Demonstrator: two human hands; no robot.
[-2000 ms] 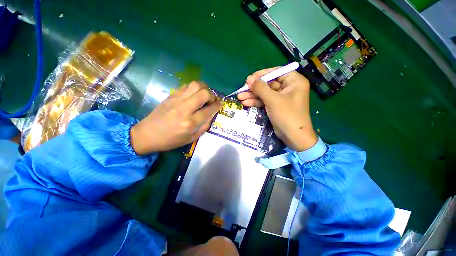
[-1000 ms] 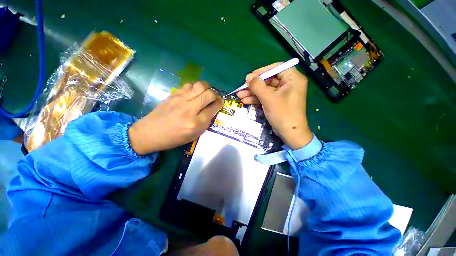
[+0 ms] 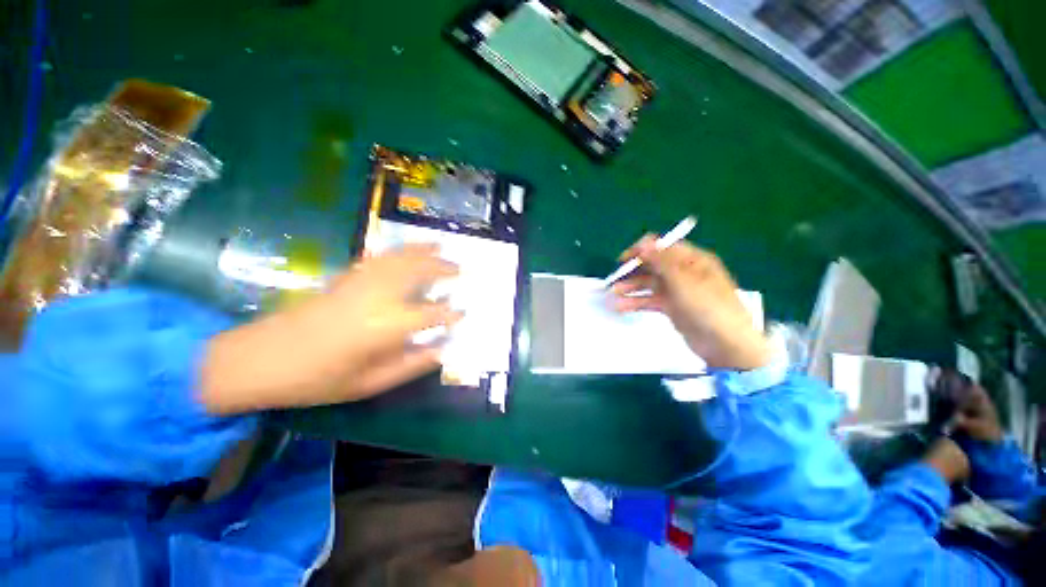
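Observation:
The open tablet lies in front of me, its mainboard end away from me and its white back partly covered by my left hand. My left hand is blurred, lying over the tablet's left part with the fingers apart. My right hand is right of the tablet and holds the white tweezers, their tip over the white liner sheet. A grey pad area shows at the sheet's left end, beside the tablet. I cannot tell whether the tips hold anything.
A second open tablet lies at the back. The crinkled bag of amber sheets is at the left. Grey-white card sheets stand at the right. Another person's hands and blue sleeves show at the far right. A metal rail runs along the back.
The view has swung to the right. Both hands have left the mainboard end: my left hand moved down onto the tablet's back, my right hand with the tweezers moved over the liner sheet.

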